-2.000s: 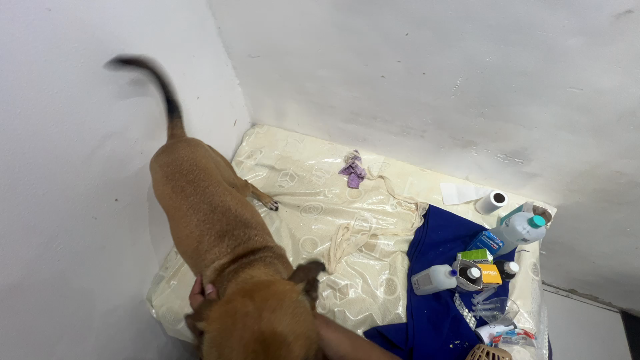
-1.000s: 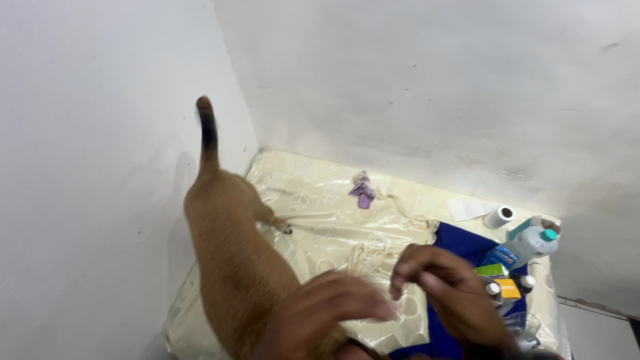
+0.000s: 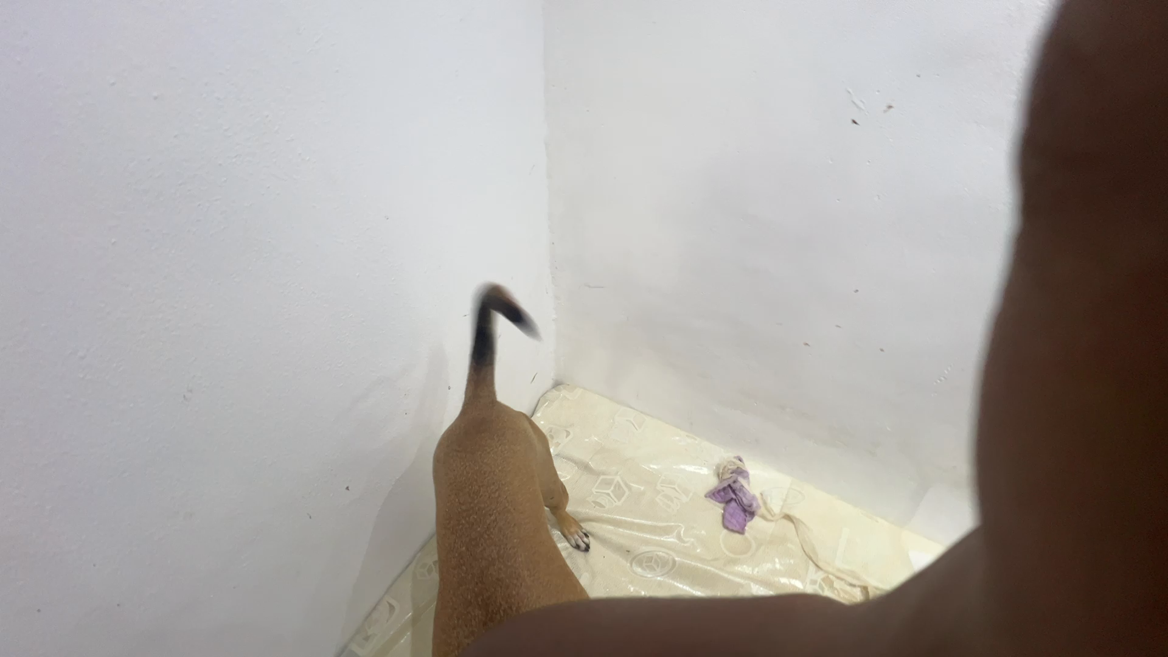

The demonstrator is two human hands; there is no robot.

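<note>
A brown dog (image 3: 497, 511) stands at the lower middle, seen from above, its back toward me and its dark-tipped tail (image 3: 484, 342) raised and curled. One hind paw rests on a cream patterned plastic cover (image 3: 657, 538). A bare arm, bent and very close to the camera, fills the right side and crosses the bottom edge in front of the dog's body. Neither of my hands can be made out; the dog's head is out of view too. A purple cloth (image 3: 733, 497) with a pale knotted strip lies on the cover.
White walls (image 3: 776, 228) meet in a corner behind the covered surface. A pale fabric strip (image 3: 808, 538) trails from the purple cloth toward the lower right. The near arm blocks the right side of the view.
Both hands, raised over the dog one second ago, have left the view, and an arm now covers the right side. The view has shifted; the bottles and blue cloth no longer show.
</note>
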